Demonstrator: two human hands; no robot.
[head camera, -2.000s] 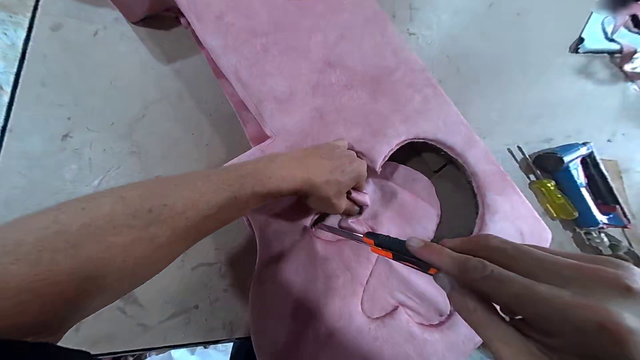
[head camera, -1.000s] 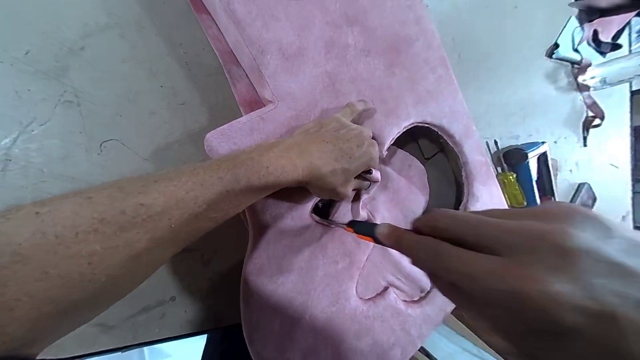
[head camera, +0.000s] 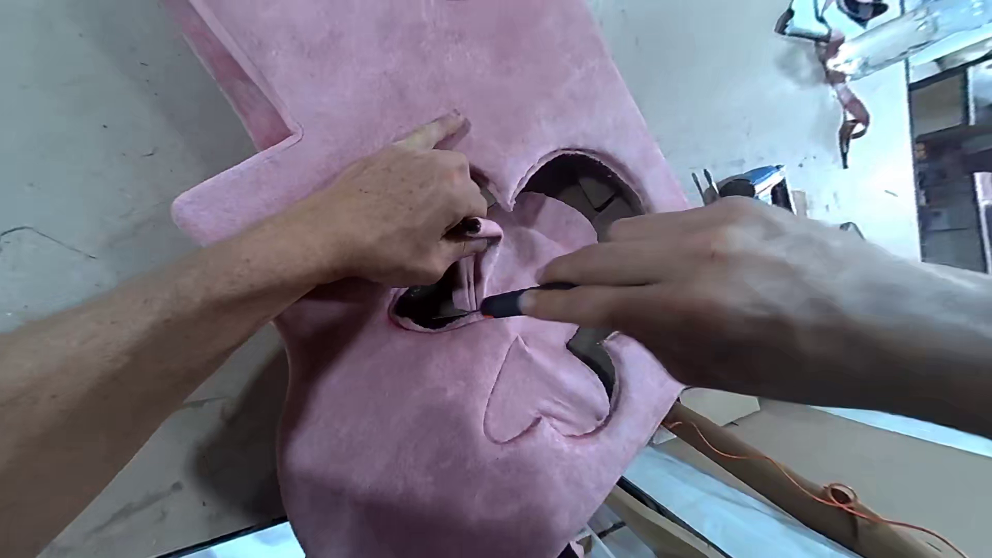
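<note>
A large pink fabric-covered piece (head camera: 372, 434) lies across the table, with curved openings cut through its surface. My left hand (head camera: 411, 209) presses on it, index finger stretched out, while its other fingers pinch a pink flap (head camera: 473, 283) of the covering at the openings. My right hand (head camera: 682, 287) grips a utility knife (head camera: 508, 303) with a dark and orange handle. The knife's thin blade reaches into the lower left opening (head camera: 426, 306), beside the flap. Below the knife, a heart-shaped outline (head camera: 542, 387) is cut in the pink covering.
The grey table (head camera: 93, 139) extends on both sides. Behind my right hand lie a blue tool (head camera: 763, 184) and screwdriver-like shafts. Pink scraps (head camera: 852, 116) and a clear plastic bottle-like object (head camera: 883, 46) are at upper right. A brown tube (head camera: 775, 480) with orange cord (head camera: 841, 496) is at lower right.
The opening at the blade has grown from a narrow slit to a wider hole. My left index finger has stretched out along the pink surface. The view has shifted.
</note>
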